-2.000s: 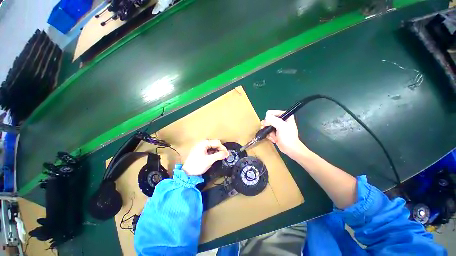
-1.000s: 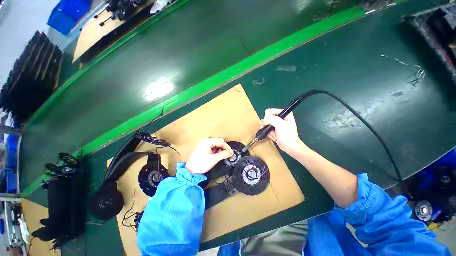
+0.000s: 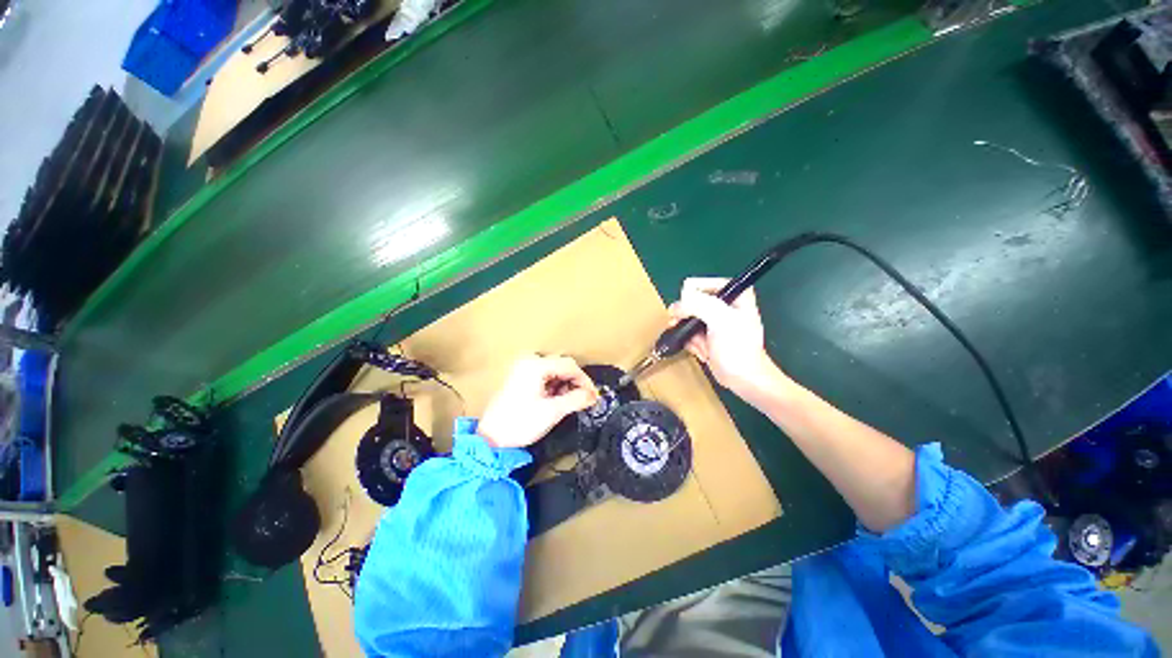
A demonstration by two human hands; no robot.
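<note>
My right hand (image 3: pixel 728 337) is closed on the black soldering iron (image 3: pixel 681 336), whose metal tip points down-left at the driver of the farther earcup (image 3: pixel 607 378). My left hand (image 3: pixel 530 399) is at the left side of that earcup, with thumb and fingertips pinched together; whether a fine wire is between them cannot be told. The nearer earcup (image 3: pixel 645 450) faces up, with a pale perforated centre ring. The headband (image 3: pixel 555 504) lies partly under my left sleeve. All rest on the tan cardboard sheet (image 3: pixel 694 514).
Another headphone (image 3: pixel 395 453) lies at the cardboard's left, with thin wires. A black headphone pile (image 3: pixel 167 514) is farther left. The iron's black cord (image 3: pixel 925 303) arcs right. A green-edged conveyor (image 3: pixel 514 142) runs beyond. A dark tray (image 3: pixel 1116 103) is upper right, a blue bin (image 3: pixel 1137 444) lower right.
My left hand has shifted slightly right and up along the farther earcup since the first frame. My right hand and the iron have barely moved.
</note>
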